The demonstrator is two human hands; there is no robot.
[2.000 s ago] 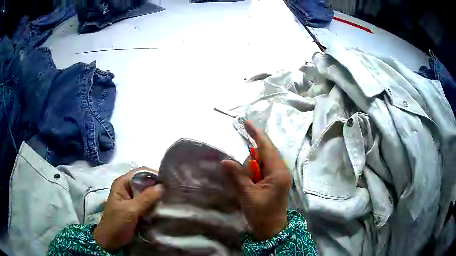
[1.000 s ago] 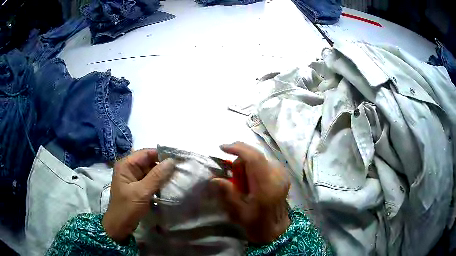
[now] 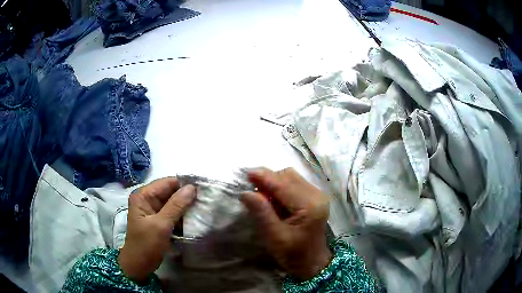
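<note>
An off-white garment (image 3: 214, 214) lies close in front of me, with a folded, stitched edge raised between my hands. My left hand (image 3: 154, 220) pinches the left end of this edge between thumb and fingers. My right hand (image 3: 286, 220) is at the right end of the edge, blurred, with its fingers curled around the orange-red thread snips (image 3: 267, 197). Only a little of the snips' handle shows. The blades are hidden or too blurred to tell. Another part of off-white cloth with a dark button (image 3: 63, 200) lies to the left of my left hand.
Heaped off-white garments (image 3: 395, 154) with buttons and a pocket flap cover the right side. Blue denim (image 3: 106, 129) lies at the left, with more denim (image 3: 137, 20) at the far left edge. A red strip (image 3: 415, 15) lies on the far right of the white table (image 3: 229, 74).
The rounded cloth piece seen earlier is now folded lower, its edge pinched in my left hand. My right hand has come down to that edge, and the snips are less visible.
</note>
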